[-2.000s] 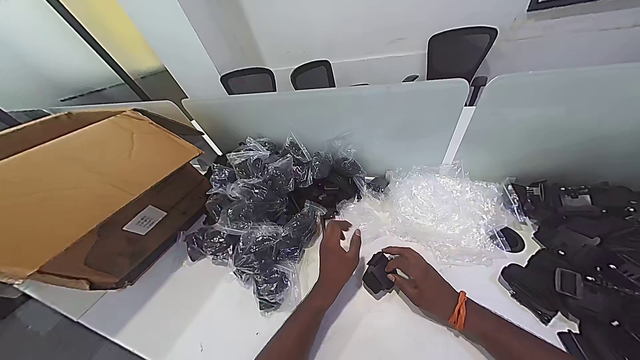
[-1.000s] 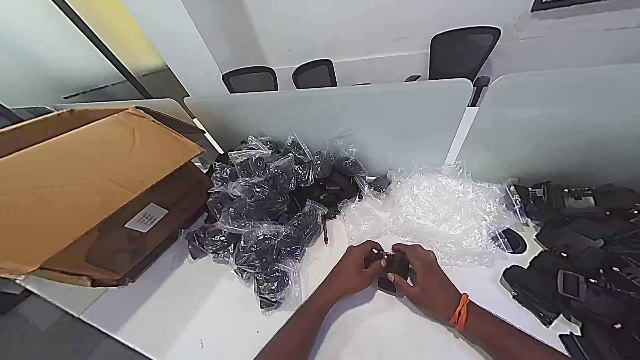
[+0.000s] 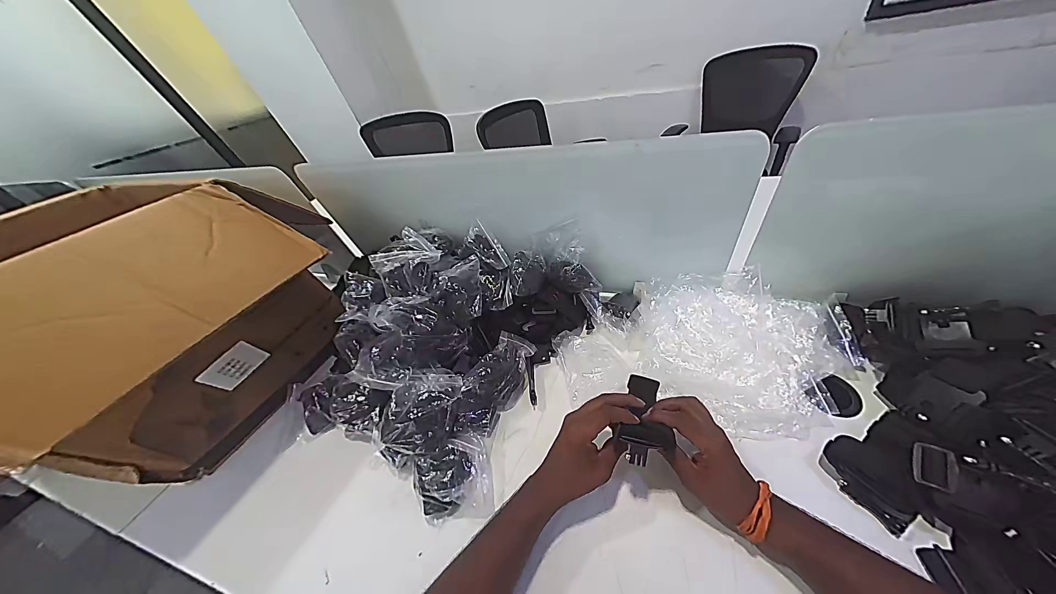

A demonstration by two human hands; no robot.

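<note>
Both my hands hold one small black plastic mount point(image 3: 646, 435) over the white table. My left hand point(image 3: 587, 441) grips its left side, and my right hand point(image 3: 701, 454), with an orange band at the wrist, grips its right side. A flat black tab sticks up between my fingers, and short prongs point down below. Beyond my hands lies a heap of clear plastic bags point(image 3: 726, 355). To the left is a pile of black items in clear zip bags point(image 3: 421, 355). Black straps and buckled gear point(image 3: 965, 421) are heaped at the right.
An open cardboard box point(image 3: 157, 305) with a white label stands at the left. Frosted divider panels point(image 3: 536, 198) line the back of the table point(image 3: 272, 520), with mesh chairs point(image 3: 755, 87) behind them. A black oval object point(image 3: 840, 396) lies beside the clear bags.
Two seconds ago my left hand was apart from the black piece and my right hand held it. My left hand has since moved onto it, and the tab now stands up between my fingers.
</note>
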